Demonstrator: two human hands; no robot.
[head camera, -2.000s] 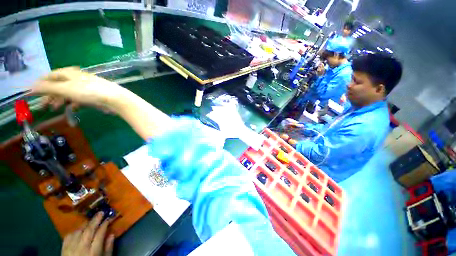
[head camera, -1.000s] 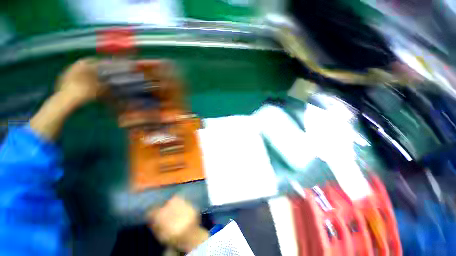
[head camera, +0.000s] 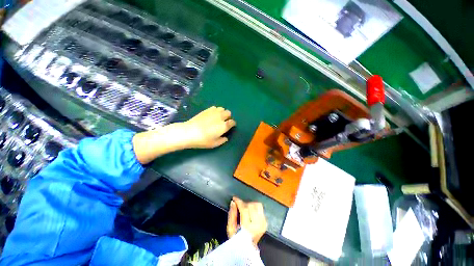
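Note:
My left hand (head camera: 209, 128) rests low over the green bench left of the orange-brown press fixture (head camera: 257, 169). Its fingers are curled around a dark spot, and I cannot tell if a part is held. My right hand (head camera: 248, 219) is at the bench's front edge, below the fixture, fingertips close together; no held thing can be made out. The toggle clamp (head camera: 345, 133) has its red handle (head camera: 375, 90) raised at the back. The fixture nest (head camera: 272, 176) shows small dark pieces on the base. Neither hand touches the fixture.
Clear blister trays with black discs lie at upper left (head camera: 124, 60) and lower left (head camera: 26, 132). A small black part (head camera: 260, 74) lies behind my left hand. White paper (head camera: 321, 208) with specks, a narrow white piece (head camera: 373, 218) and crumpled plastic are at right.
The view has swung left to the blister trays. My left hand has moved from beside the clamp to the bench left of the fixture. My right hand, earlier up near the red handle, is low at the front edge.

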